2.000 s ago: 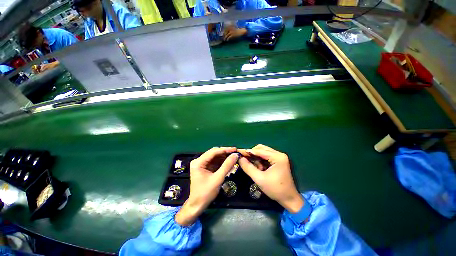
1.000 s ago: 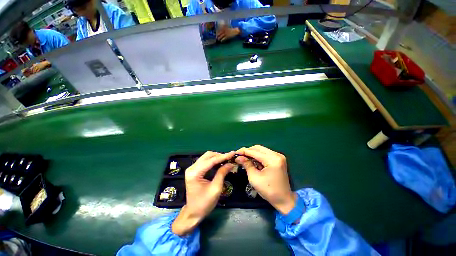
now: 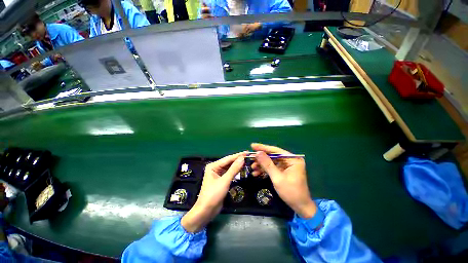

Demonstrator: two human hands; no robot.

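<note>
A black component tray (image 3: 220,209) lies on the green bench in front of me, with small round gold and silver units (image 3: 264,196) in its pockets. My left hand (image 3: 218,187) is above the tray's middle, thumb and forefinger pinched together on something too small to make out. My right hand (image 3: 281,177) is beside it and holds a slim pale tool (image 3: 287,155), which points left toward my left fingertips. The tool's tip meets the left fingertips, but the exact contact is hidden. My hands cover part of the tray's back row.
A neighbour's black tray (image 3: 24,165) and an open black parts box (image 3: 45,196) are at the left. A metal rail and hanging paper sheets (image 3: 179,57) cross beyond the belt. A red basket (image 3: 415,79) sits on the side table, with blue cloth (image 3: 436,190) below.
The slim tool now shows in my right hand, pointing left; it was not visible before. My right fingers have shifted around it. My left hand remains pinched over the tray. The view has shifted slightly.
</note>
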